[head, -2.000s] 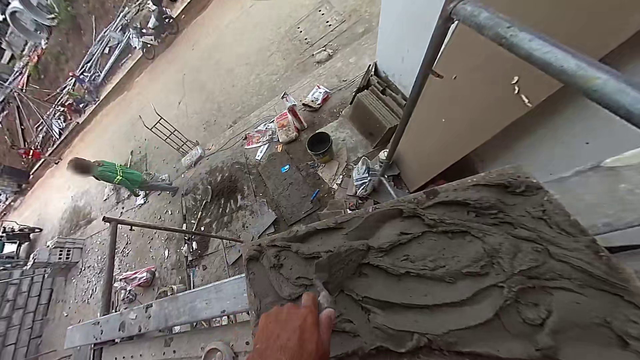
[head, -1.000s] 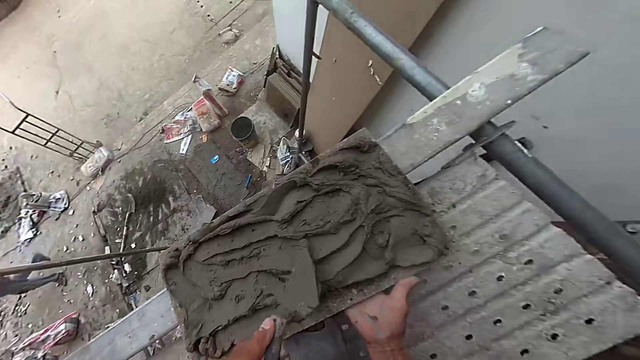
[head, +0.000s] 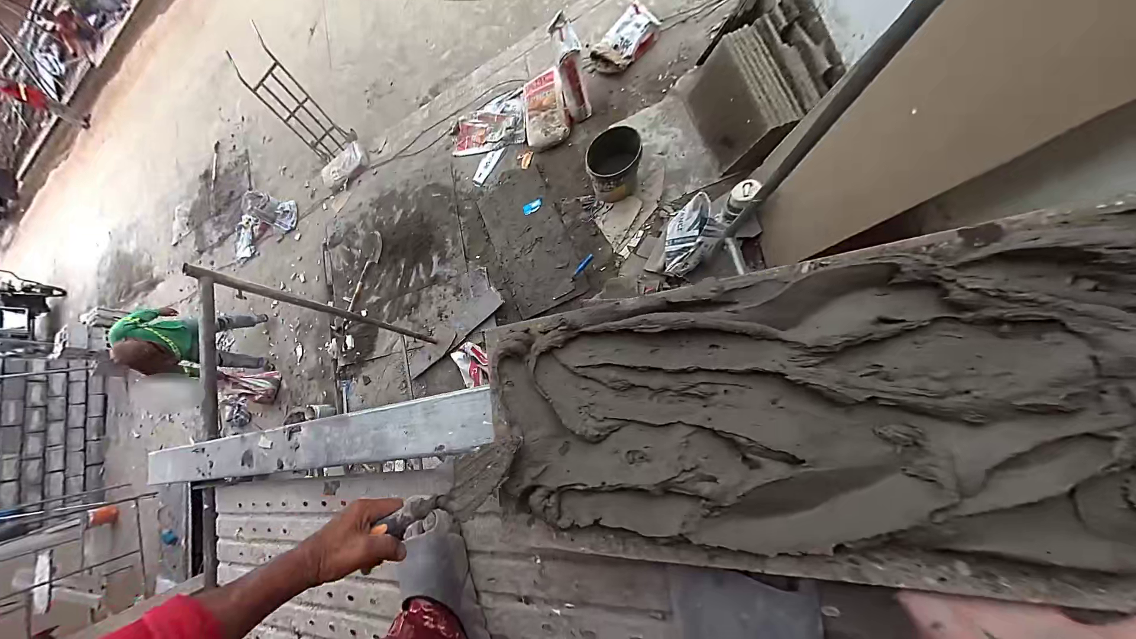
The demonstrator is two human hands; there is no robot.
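Note:
From the lower left, in a red sleeve, comes my left hand (head: 355,537), closed around the handle of a trowel (head: 484,477). The mortar-smeared blade lies against the left edge of a board (head: 834,568) spread with thick wet grey mortar (head: 710,426). Grooves and ridges mark the mortar. A blurred pinkish patch under the board's lower right edge seems to be my right hand (head: 985,617); its fingers are hidden. My foot in a grey shoe (head: 435,559) stands below the trowel on the perforated metal scaffold plank (head: 302,541).
A metal beam (head: 328,435) and scaffold rails (head: 209,355) border the platform's left side. Far below lie a bucket (head: 613,162), cement bags (head: 546,106), stacked sheets (head: 754,89) and a hand truck (head: 297,106). A person in green (head: 169,337) is on the ground at left.
The trowel, earlier on the mortar, is now at the board's left edge. My right hand, seen palm up at the board's lower edge a second ago, is mostly out of sight. The view has swung.

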